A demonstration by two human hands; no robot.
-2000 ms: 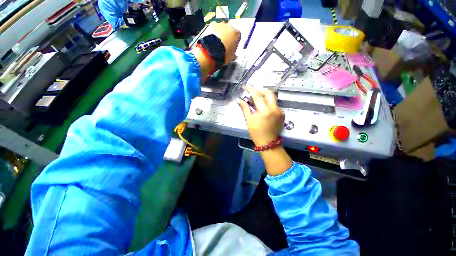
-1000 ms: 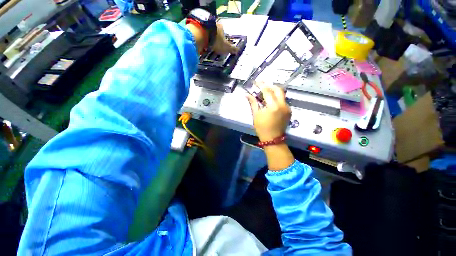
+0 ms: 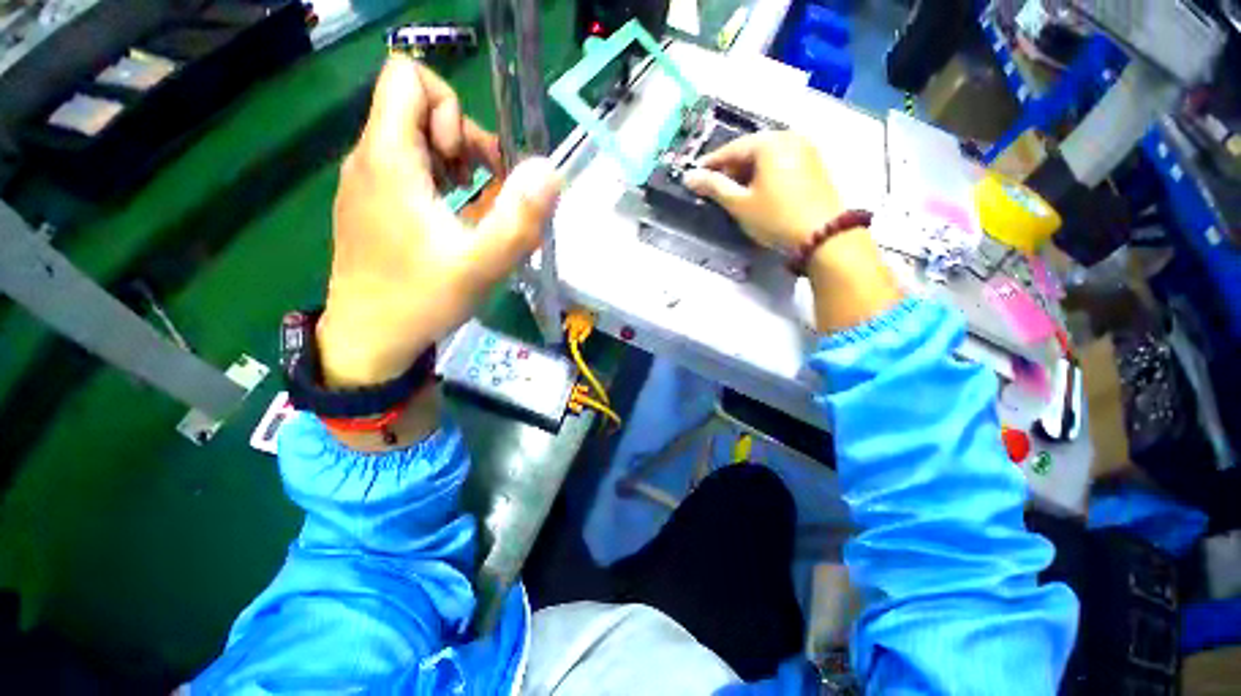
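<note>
The black fixture block [image 3: 694, 218] lies on the white machine bed. Its pale teal cover [image 3: 664, 136] stands tilted up at the block's left side. A phone middle frame [image 3: 735, 125] lies over the block's recess. My right hand [image 3: 779, 193] is at the frame, thumb and forefinger close together on its near left part; the fingers partly hide it. My left hand [image 3: 415, 238] is raised left of the machine, thumb and fingers curled apart. Something orange and teal shows between them; I cannot tell whether it is held.
A blurred upright silvery strip [image 3: 524, 82] stands between my hands. The teach pendant [image 3: 506, 374] with orange cable plugs lies on the green bench [image 3: 150, 530]. Yellow tape [image 3: 1018, 214], pink sheets [image 3: 1018, 302] and the red emergency stop [image 3: 1014, 443] are at the right. Black trays [image 3: 163, 82] are upper left.
The view has shifted left. My left hand has left the fixture and is now raised at the left. My right hand has brought the phone frame over to the block. The teal cover now shows raised.
</note>
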